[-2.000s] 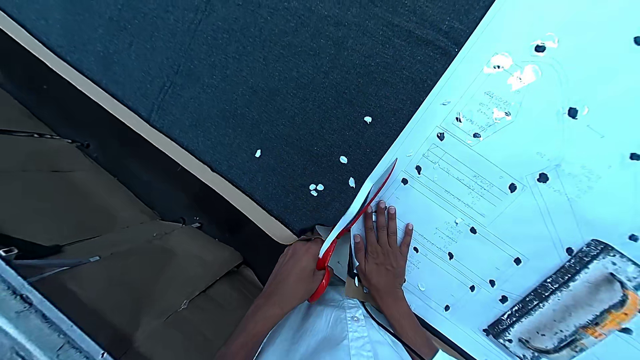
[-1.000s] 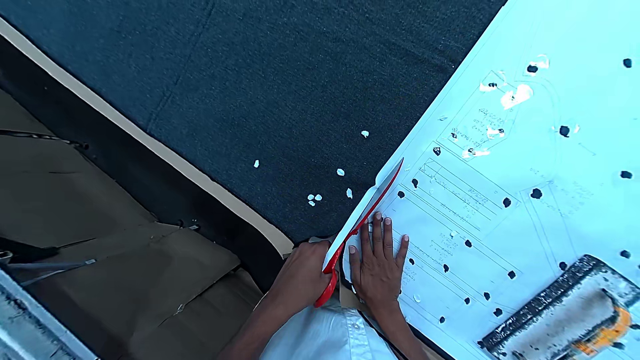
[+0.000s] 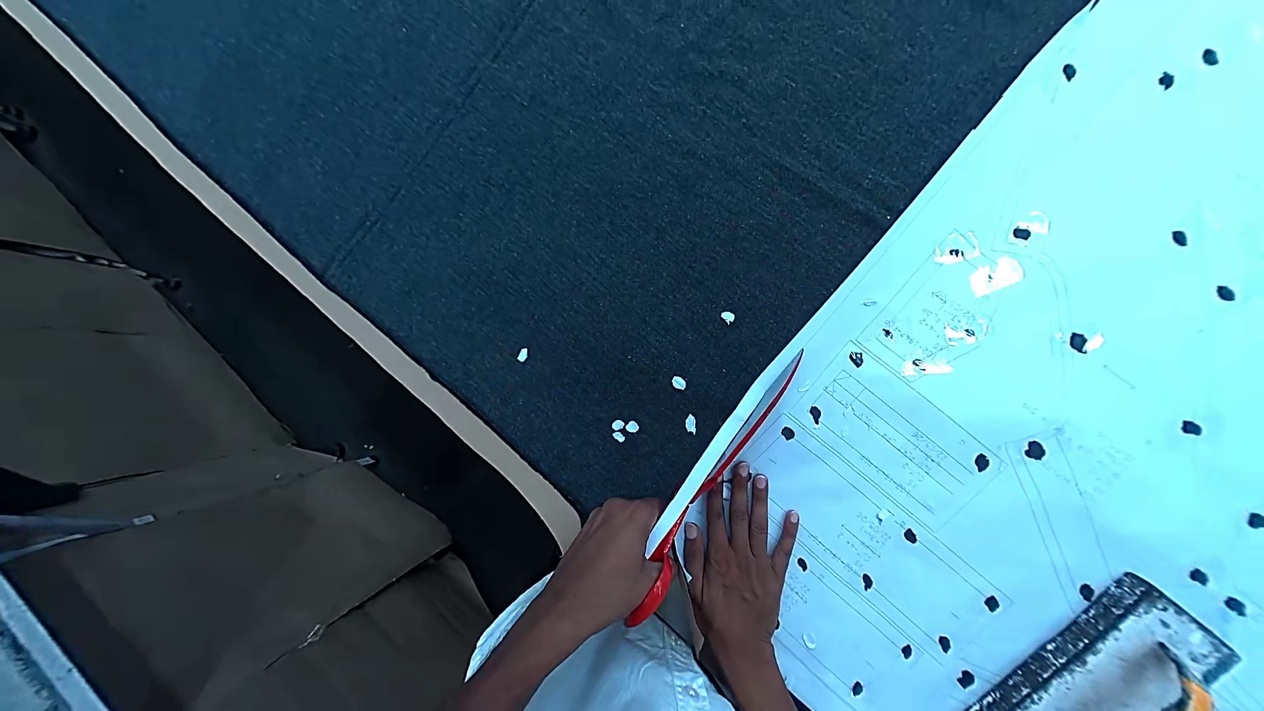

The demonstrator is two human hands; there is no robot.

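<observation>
My left hand is closed around the red handles of a pair of large scissors. Their blades point up and right along the edge of a white paper sheet, which bears pencil lines, writing and dark holes. A narrow white strip runs beside the blades, over dark blue fabric. My right hand lies palm down on the sheet just right of the scissors, fingers slightly spread, holding nothing. The lower blade and part of the handles are hidden.
Small white scraps dot the fabric near the blades. A flat tool with a dark, worn edge and an orange part rests on the sheet at lower right. Beyond the beige and black border at left are brown cardboard-like sheets.
Along the sheet's edge, the scissors have moved a little up and right relative to the scraps. My right hand has stayed nearly in place on the paper. The view has shifted slightly.
</observation>
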